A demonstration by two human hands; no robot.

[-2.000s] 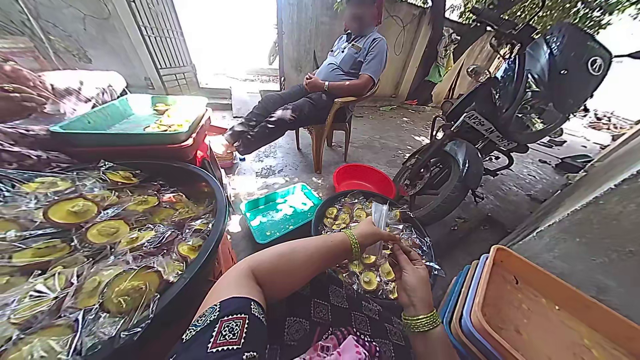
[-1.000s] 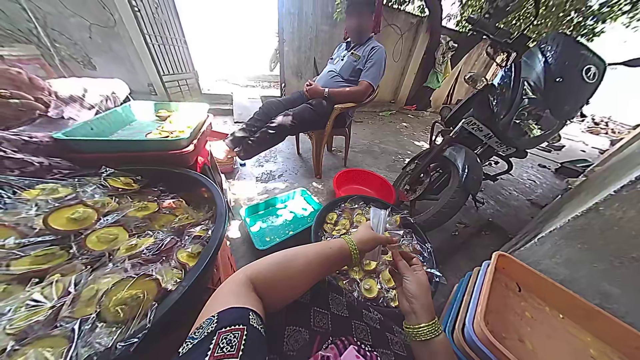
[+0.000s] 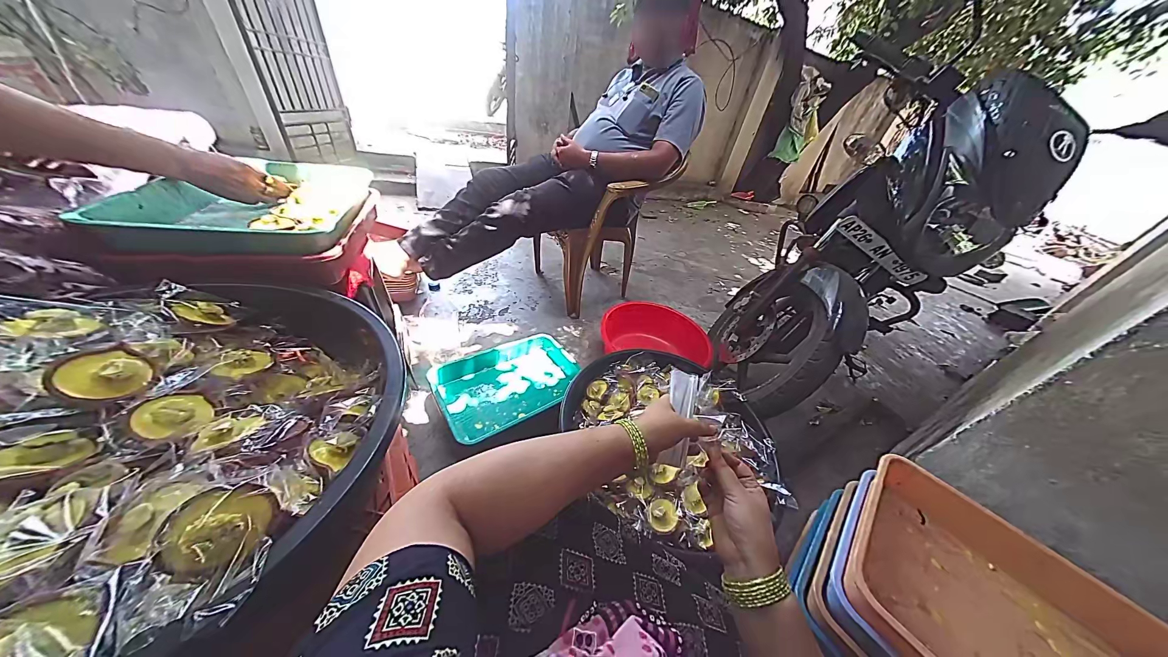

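My left hand point(image 3: 673, 427) holds a stack of clear plastic sleeves point(image 3: 684, 394) upright over a dark round tub point(image 3: 573, 401). Close on its right, my right hand point(image 3: 737, 497) pinches the edge of clear film between thumb and fingers. In the tub lie many yellow disc-shaped pieces point(image 3: 663, 514), at least some in clear wrapping. A larger black tub point(image 3: 394, 383) at the left is heaped with yellow discs in dark round cups point(image 3: 172, 417), each wrapped in crinkled clear film. Green bangles circle both wrists.
Another person's hand point(image 3: 239, 178) is at yellow pieces in a green tray point(image 3: 137, 239), upper left. A teal tray point(image 3: 502, 388) and a red basin point(image 3: 657, 334) lie on the ground. A person sits in a chair point(image 3: 584, 251). A motorcycle point(image 3: 821, 301) and stacked trays point(image 3: 995, 584) stand right.
The other person's arm has reached out over the green tray at the upper left. Both of my hands stay close together above the smaller tub.
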